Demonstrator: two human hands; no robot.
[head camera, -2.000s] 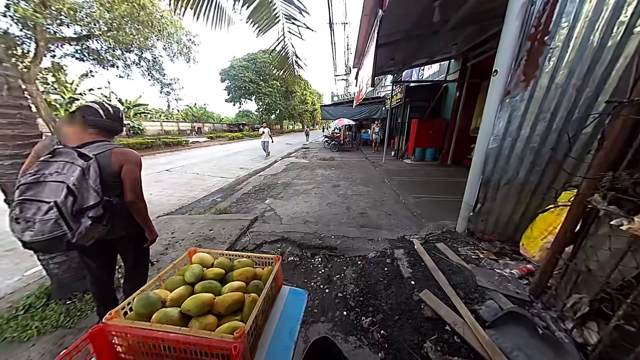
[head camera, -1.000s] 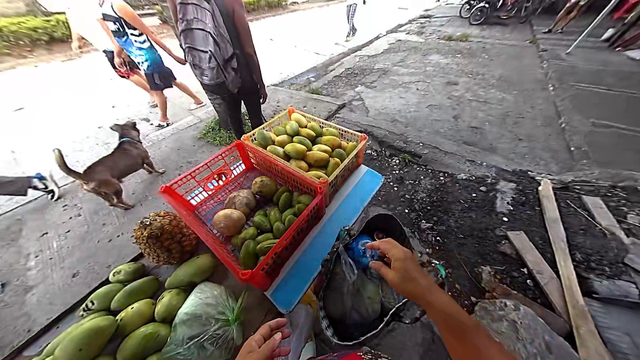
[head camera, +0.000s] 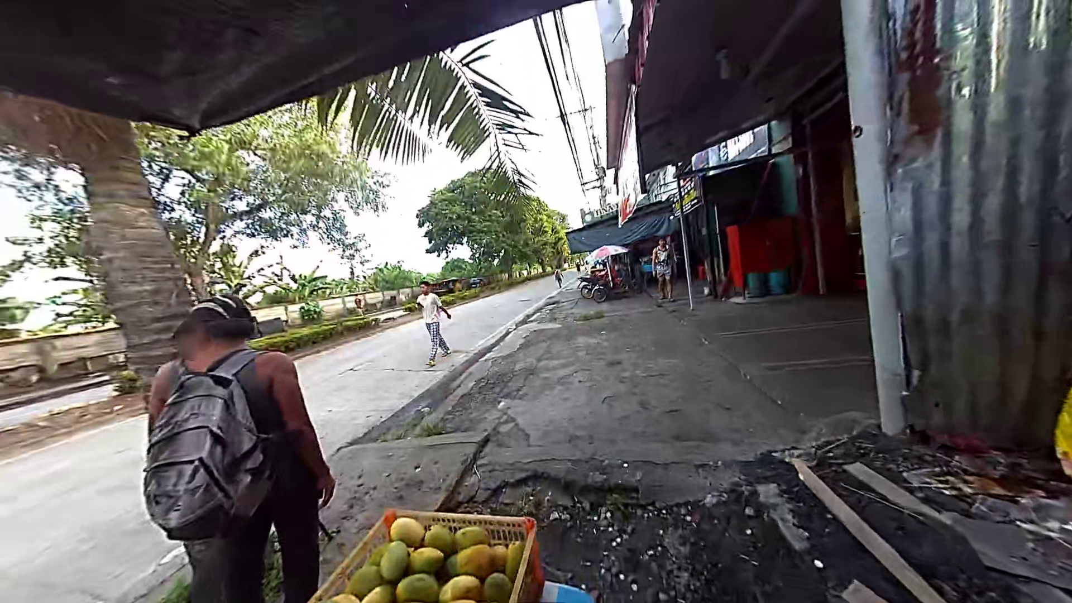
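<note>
Neither my left hand nor my right hand shows in the head view at this moment. At the bottom edge stands a plastic crate (head camera: 529, 548) with an orange rim, filled with green and yellow mangoes (head camera: 427, 561). Beside its lower right corner a bit of a blue surface (head camera: 566, 594) shows. What lies below the frame, my hands included, is hidden.
A person with a grey backpack (head camera: 205, 452) stands left of the crate. Another person (head camera: 433, 322) walks on the road. Wooden planks (head camera: 863, 528) lie on dark rubble at right, near a metal post (head camera: 875, 218) and a corrugated metal sheet (head camera: 988, 218).
The view has swung up from the crates to the street. Both hands, seen one second ago near the bag and the open container, have left the view.
</note>
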